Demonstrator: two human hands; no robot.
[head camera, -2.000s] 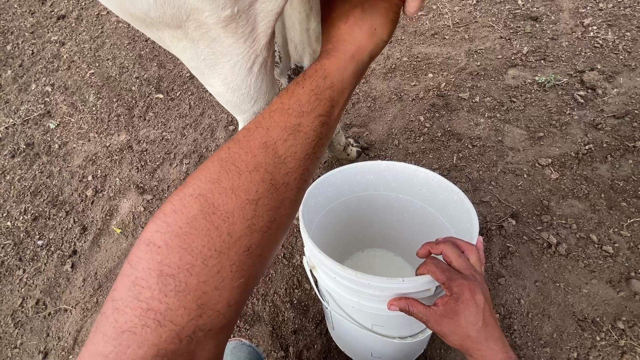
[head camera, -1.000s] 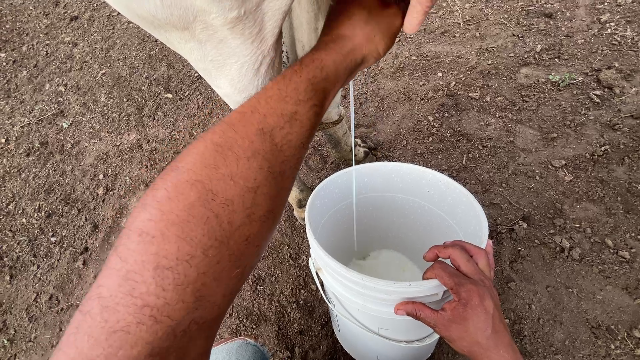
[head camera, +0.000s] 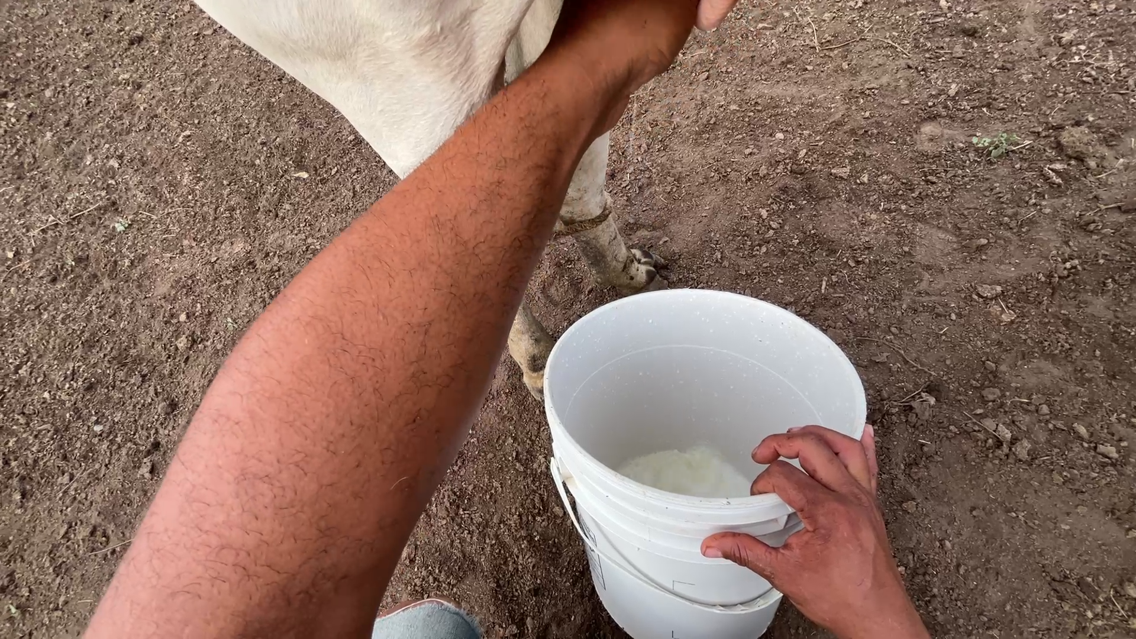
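Note:
My left hand (head camera: 643, 31) is at the top edge, beside the pale underside and hind leg of a white cow (head camera: 382, 67); its fingers are mostly out of frame, so its grip is hidden. Below it on the right stands a white plastic bucket (head camera: 710, 319) with frothy milk (head camera: 688, 470) at the bottom and droplets on its inner wall. My right hand (head camera: 821, 510) holds the bucket's near right rim, fingers over the inside and thumb outside. The wire handle (head camera: 657, 581) hangs down against the bucket's front.
A cow's leg with a rope (head camera: 586, 222) around it and its hoof (head camera: 641, 266) stand just behind the bucket. Another lower leg (head camera: 530, 346) is at the bucket's left. Bare dirt ground (head camera: 1003, 373) surrounds them. A denim-covered knee (head camera: 426, 621) shows at the bottom edge.
A thin white stream fell from my left hand into the bucket one second ago; no clear stream shows now. My right hand has stayed on the rim.

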